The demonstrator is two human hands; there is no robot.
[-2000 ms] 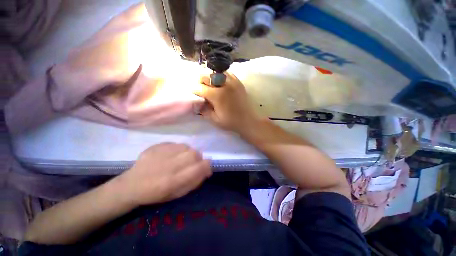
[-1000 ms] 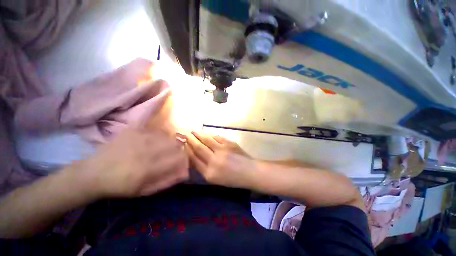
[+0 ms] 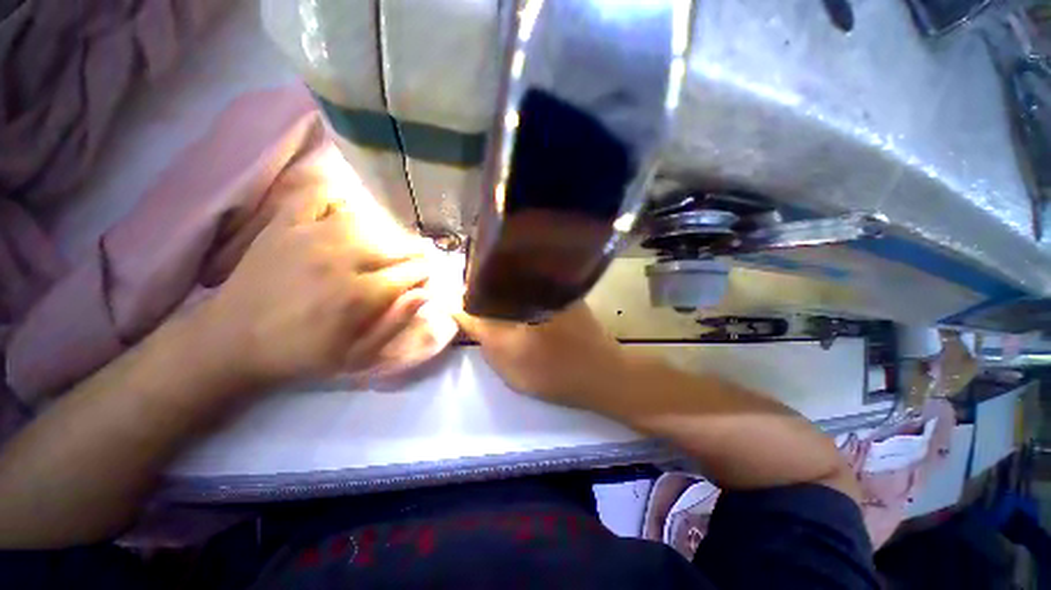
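Observation:
The dusty-pink garment piece lies on the white table left of the sewing machine head, its right end in the lamp's glare. My left hand holds the cloth near the needle area, fingers bent and slightly blurred. My right hand is at the cloth's right end, partly behind the machine head; its fingertips are hidden, so its grip cannot be told. The needle and presser foot are hidden by the head and the glare.
A heap of pink fabric lies at the upper left. The thread tension dial sticks out of the head. A dark fitting is on the bed at right. Pink and white pieces hang below the table's right end. The table's near edge runs above my lap.
The view has tipped closer over the machine head. Both hands have moved from the table's near edge up to the needle area, with the cloth under my left hand.

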